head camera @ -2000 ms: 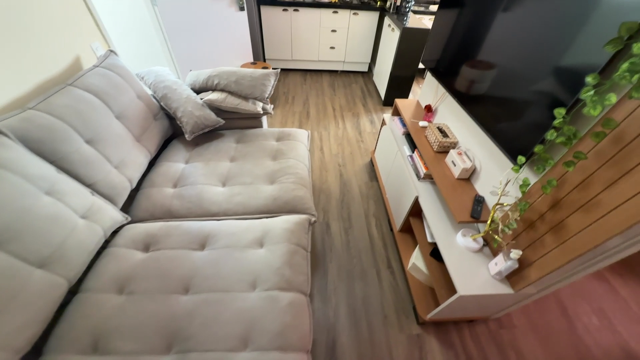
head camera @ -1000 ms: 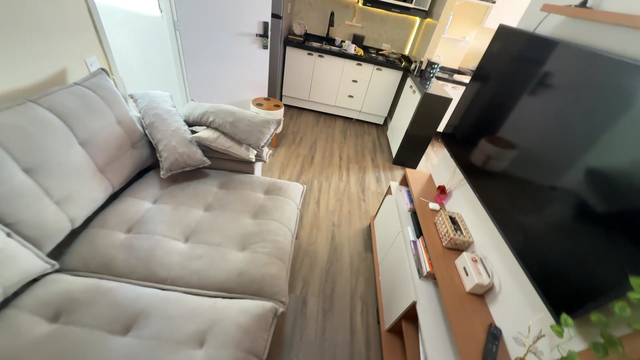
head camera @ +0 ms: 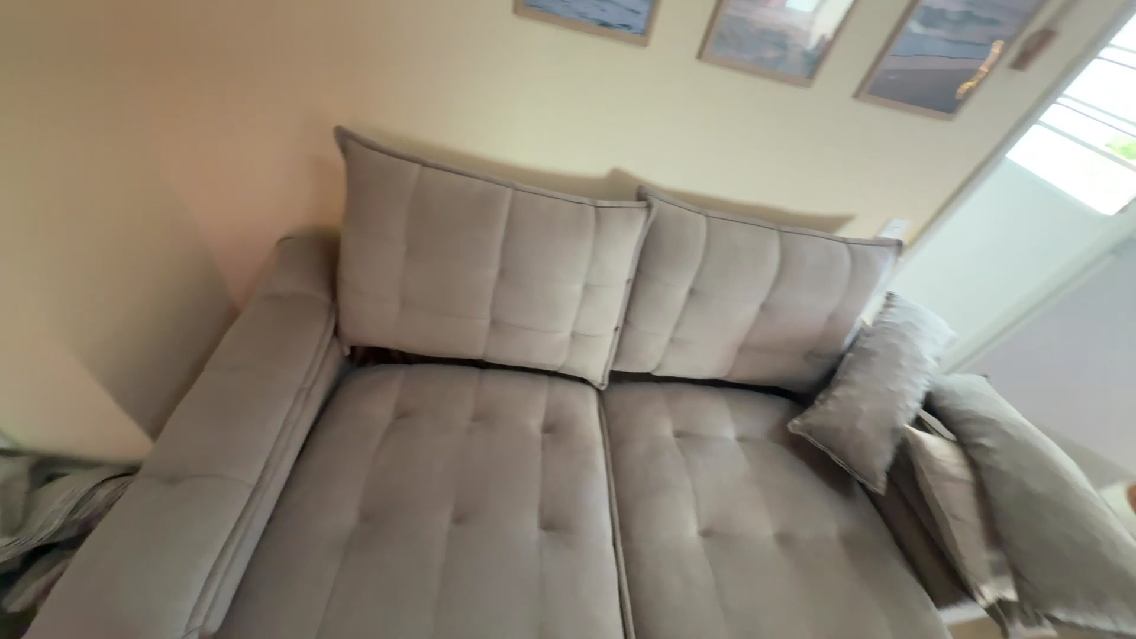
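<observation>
Neither of my hands is in view. A grey tufted sofa [head camera: 461,497] fills the middle of the head view. Two large back cushions, a left one [head camera: 497,266] and a right one [head camera: 754,293], lean against the wall side by side, their edges meeting. A grey textured throw pillow [head camera: 874,390] stands tilted at the sofa's right end. Beside it, another grey pillow [head camera: 1038,506] and a lighter one [head camera: 954,506] rest on the right armrest. The left armrest [head camera: 231,426] has nothing on it.
Three framed pictures, a left [head camera: 595,13], a middle [head camera: 772,35] and a right one [head camera: 950,53], hang on the cream wall above the sofa. A crumpled striped cloth [head camera: 62,506] lies beyond the left armrest. At the right are a white door [head camera: 1003,257] and a barred window [head camera: 1083,115].
The view has swung left, from the kitchen, television and cabinet to the sofa and the wall behind it. No object has plainly moved.
</observation>
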